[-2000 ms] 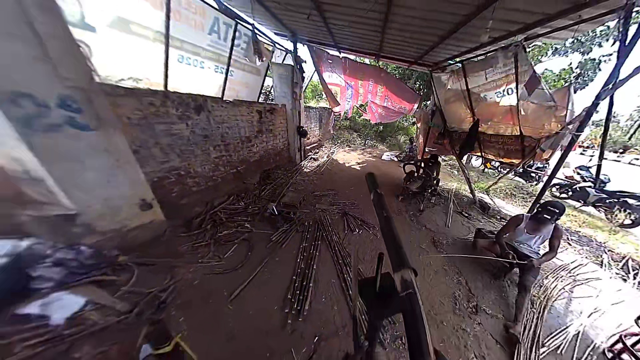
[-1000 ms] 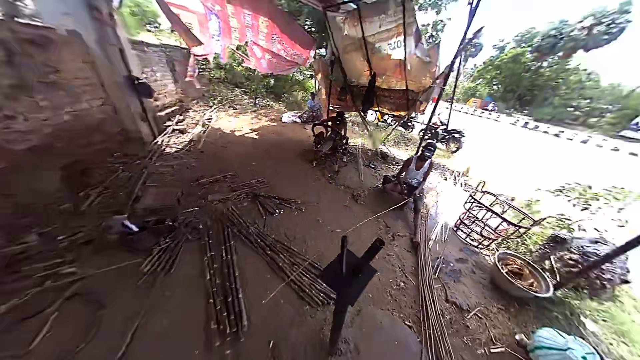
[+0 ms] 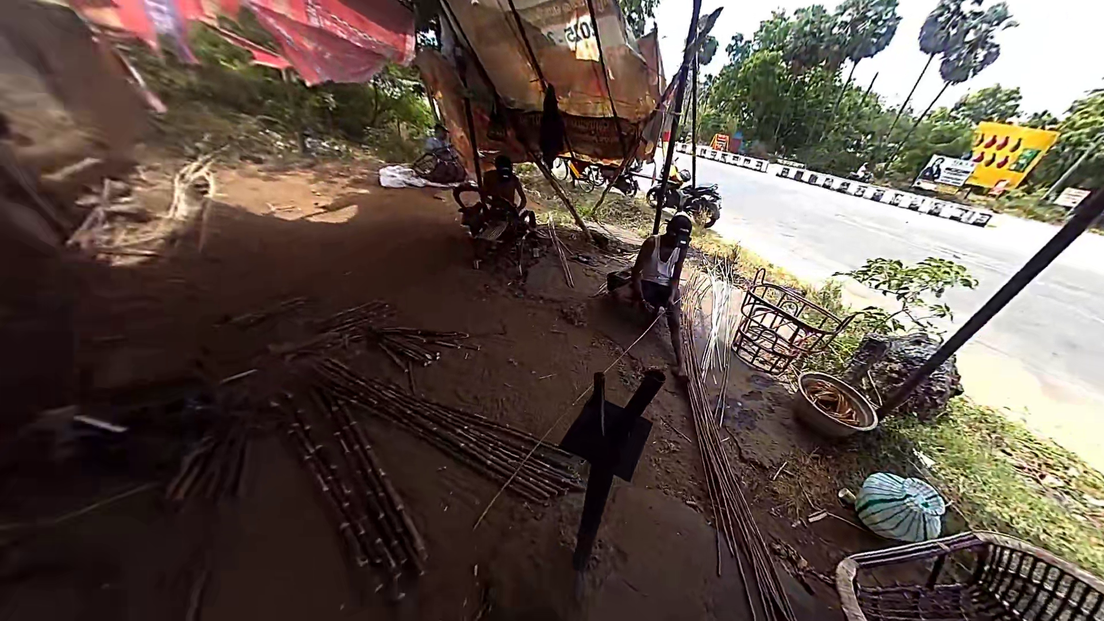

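Neither my left hand nor my right hand shows in the head view. Closest to the middle stands a dark metal post with a square plate point(image 3: 606, 438) and two upright stubs. Bundles of jointed canes point(image 3: 448, 429) lie on the dirt floor to its left, with shorter ones point(image 3: 358, 500) in front. Long thin canes point(image 3: 720, 483) run along the ground to its right. A person in a white vest point(image 3: 662, 267) sits beyond the post, holding a thin cane that slants down past it.
A cane frame basket point(image 3: 780, 326), a basin of cane strips point(image 3: 835, 405), a striped bundle point(image 3: 900, 507) and a cane seat frame point(image 3: 975, 542) stand at the right. A slanting pole point(image 3: 992, 306) rises there. Another person point(image 3: 503, 185) sits farther back near motorcycles point(image 3: 690, 200) and the road.
The view has swung far to the right, away from the brick wall, bringing more of the road and the cane seat frame into sight. The person in the white vest stays seated.
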